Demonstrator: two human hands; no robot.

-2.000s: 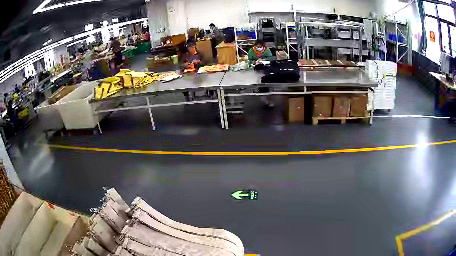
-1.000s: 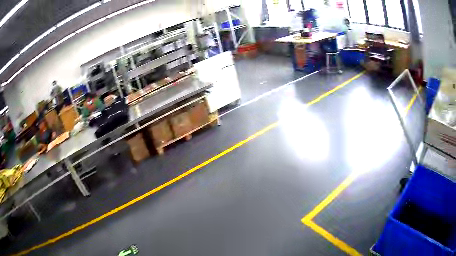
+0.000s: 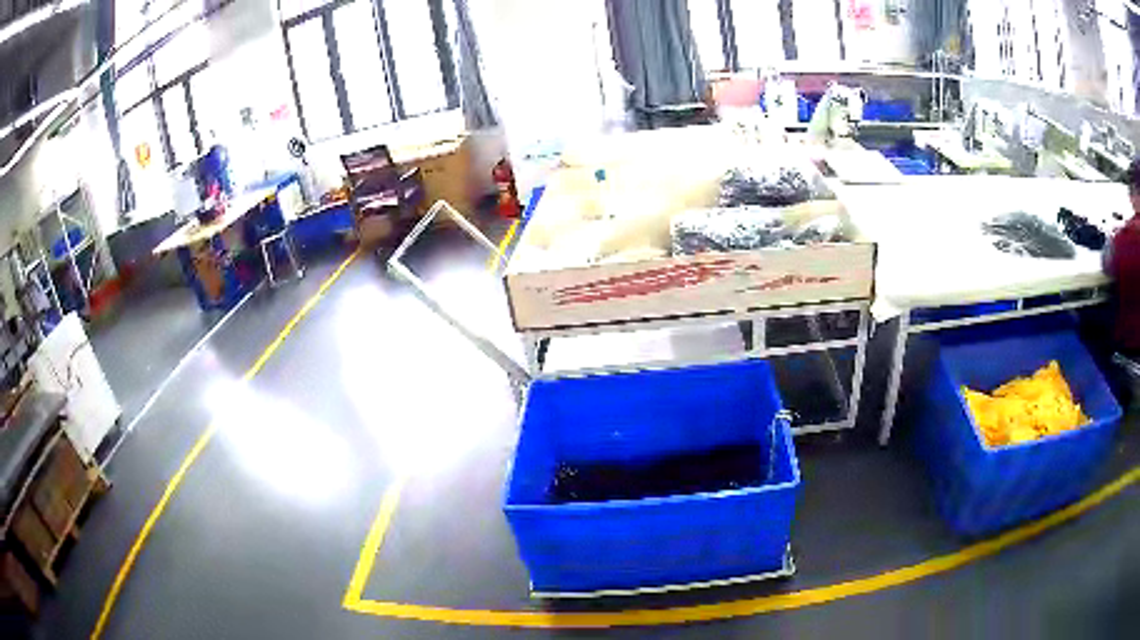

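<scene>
Neither of my hands is in the picture. Nearest in front of me stands a large blue tub [image 3: 650, 544] on a low wheeled frame, with dark material [image 3: 663, 475] low inside it. Behind it is a pale divided bin [image 3: 688, 290] on a white metal stand, with red lettering on its front. Crumpled clear plastic bags [image 3: 613, 213] and dark plastic bags [image 3: 731, 230] lie in it. The grey-beige strap bundles are not in view.
A second blue tub [image 3: 1006, 481] at the right holds yellow material [image 3: 1028, 408]. Above it is a white worktable [image 3: 1000, 269]; a person in dark red [image 3: 1129, 288] is cut off at the right edge. A white metal frame [image 3: 463, 313] leans left of the bin. Yellow lines cross the floor [image 3: 250, 550].
The view has swung right, away from the long grey table. The blue tub has moved from the right edge to the middle. The strap bundles seen two seconds ago have left the picture.
</scene>
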